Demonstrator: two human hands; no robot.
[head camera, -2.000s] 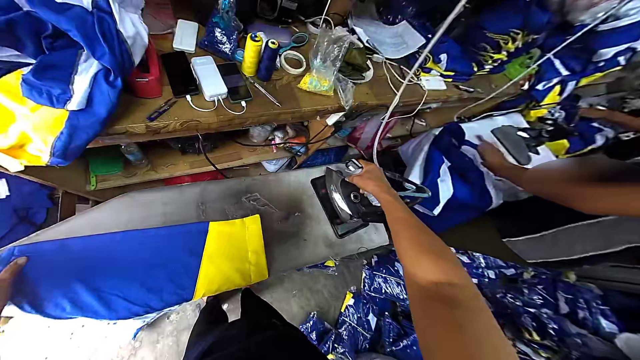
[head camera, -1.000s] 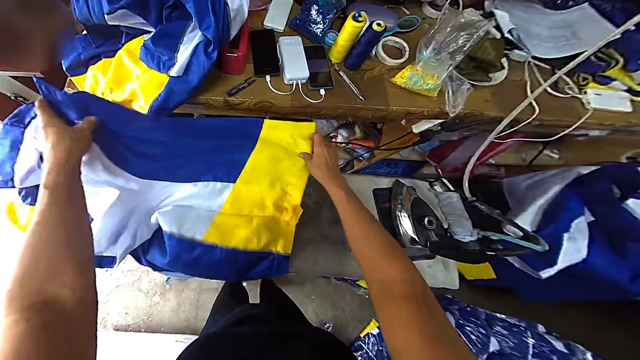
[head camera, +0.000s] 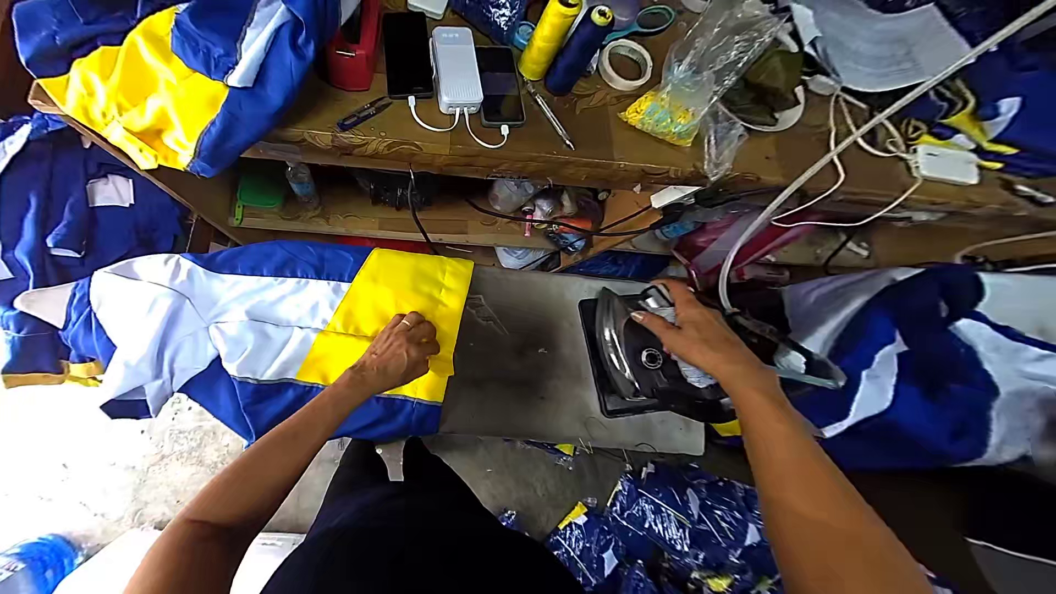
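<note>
A blue, white and yellow garment lies over the left part of the grey ironing board. My left hand rests on its yellow band with curled fingers, pressing the cloth. At the board's right end, my right hand grips the handle of a steam iron, which sits on a dark rest pad. A white hose or cord runs from behind the iron up to the right.
Behind the board stands a wooden table with phones, a white power bank, thread cones and tape. More blue-white cloth lies to the right. Plastic-wrapped garments are piled below.
My left hand has moved from the garment's left part onto its yellow band. My right hand has let go of the yellow edge and taken hold of the iron. The garment now lies flatter along the board.
</note>
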